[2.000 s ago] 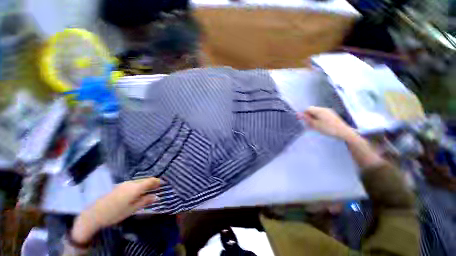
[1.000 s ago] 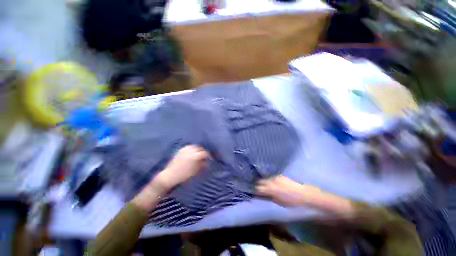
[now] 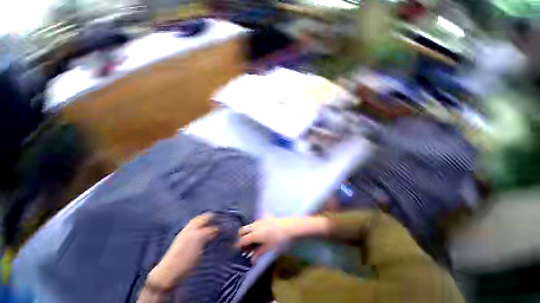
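Observation:
The striped garment lies spread and rumpled over the white worktable, and the frame is strongly blurred. My left hand is on the garment at the lower middle, its fingers bent against the cloth. My right hand is just to its right at the garment's near edge, fingers curled downward. Blur hides whether either hand pinches the cloth. A small dark patch shows under my right fingers, but I cannot tell what it is.
White papers lie at the table's far end, with small cluttered items beside them. A heap of striped garments is at the right beyond the table. A brown-fronted table stands opposite. The white worktable shows between the garment and the heap.
The view has swung right, bringing the garment heap into sight and the fan almost out. My hands have come closer together at the garment's near edge.

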